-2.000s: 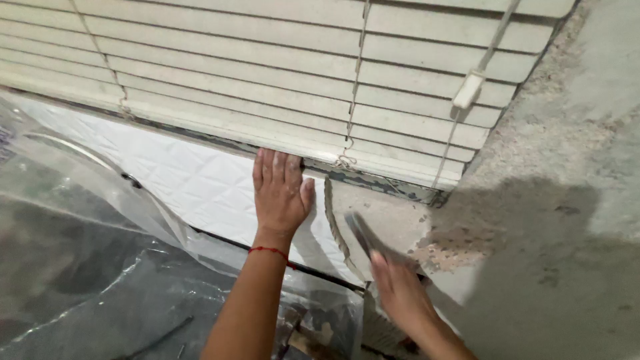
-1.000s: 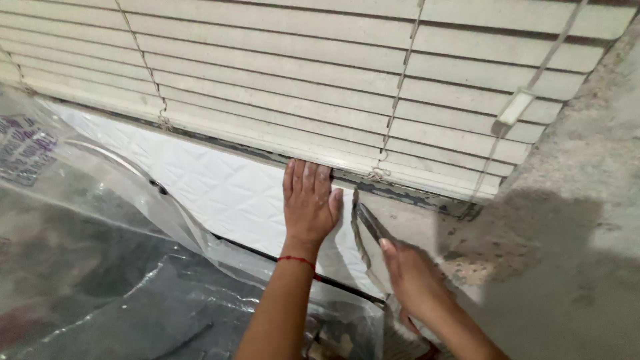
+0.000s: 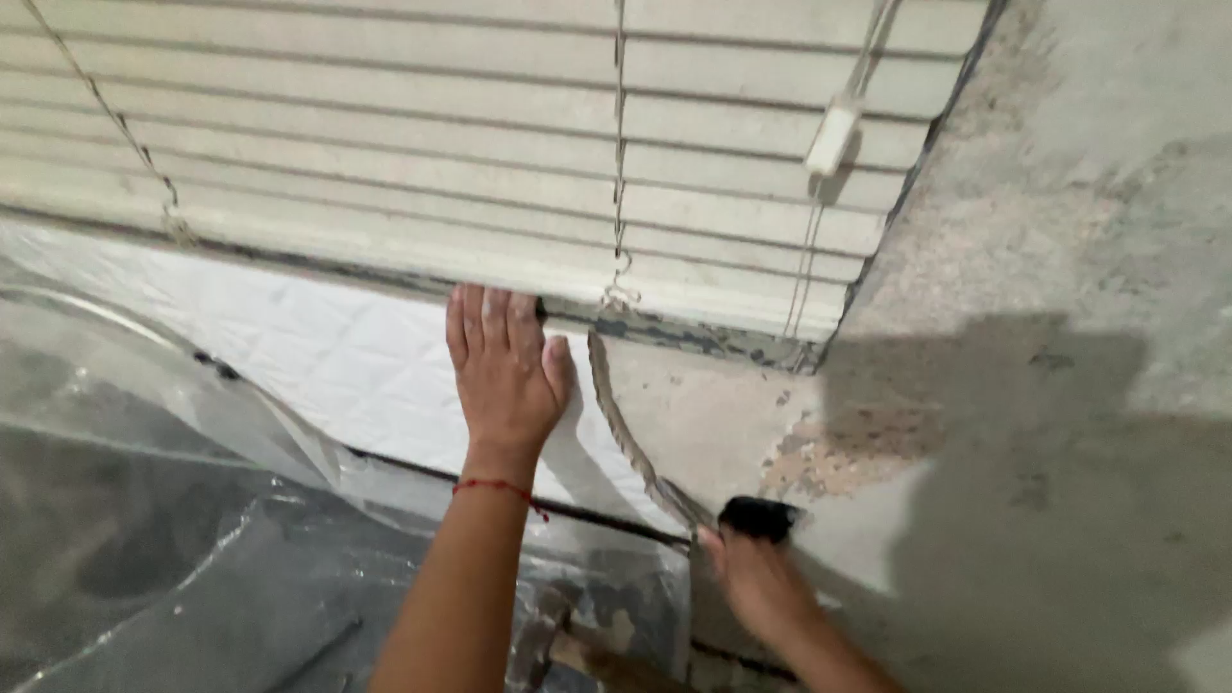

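Observation:
A white sheet with a quilted diamond pattern (image 3: 327, 356) lies against the wall under the window blind. Pressed flat on its right part, close to the window's lower frame, is my left hand (image 3: 505, 371), with a red string bracelet at the wrist. The sheet's right edge (image 3: 621, 433) is curved, rough and grey-brown. My right hand (image 3: 756, 577) grips a hand tool with a thin grey metal part (image 3: 683, 503), which touches the lower end of that edge; a black part (image 3: 760, 518) shows beside the fingers. The tool's kind is unclear through blur.
White blind slats (image 3: 385, 125) hang above, with a cord and a white cord pull (image 3: 833, 140). Bare, patchy plaster wall (image 3: 1059, 241) is at the right. Clear plastic sheeting (image 3: 241, 577) spreads at the lower left, and a hammer (image 3: 568, 640) shows at the bottom.
My right hand has moved with the tool from the upper part of the sheet's right edge down to its lower end. My left hand stays pressed on the sheet.

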